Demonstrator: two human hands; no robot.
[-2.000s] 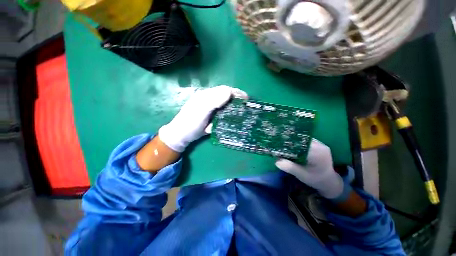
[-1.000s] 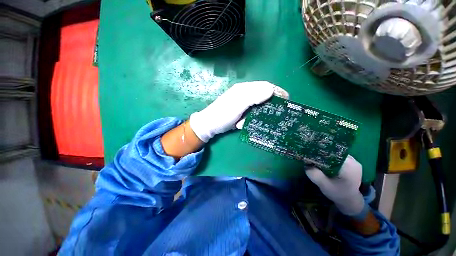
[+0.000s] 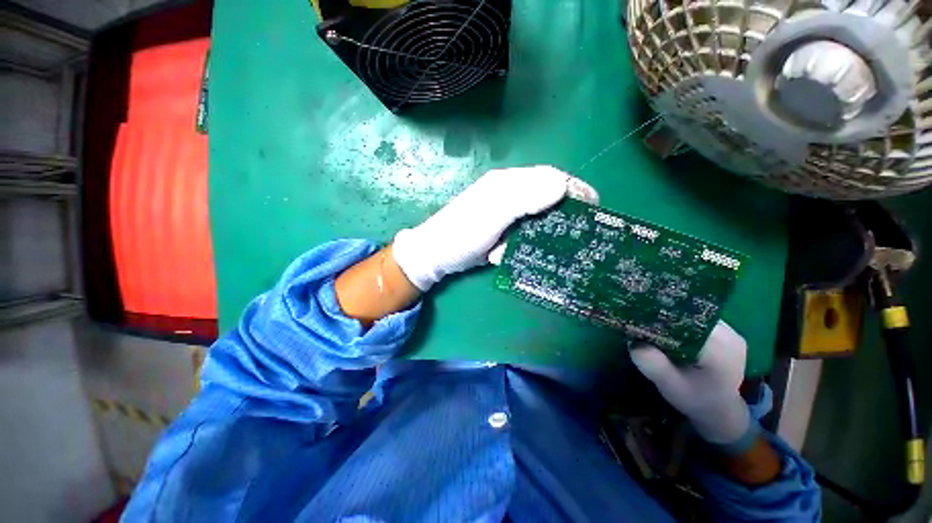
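A green circuit board (image 3: pixel 621 278) is held tilted above the green mat, its face with white and silver joints towards me. My left hand (image 3: pixel 488 223), in a white glove, grips its upper left corner. My right hand (image 3: pixel 703 380), also in a white glove, grips its lower right corner. A hair-thin line, perhaps solder wire (image 3: pixel 618 141), runs from near my left fingertips towards the fan. The soldering iron (image 3: pixel 903 378) rests in its stand (image 3: pixel 887 253) at the right, not in my hand.
A large cream desk fan (image 3: pixel 787 92) stands at the upper right. A black square fan with a wire guard (image 3: pixel 434 51) lies at the top of the green mat (image 3: pixel 276 204). A red-lined bin (image 3: pixel 161 194) is at the left. A yellow sponge tray (image 3: pixel 826 321) is beside the stand.
The view has shifted, so the board, mat and fans appear farther right and the black fan higher. Both hands still hold the board in much the same grip.
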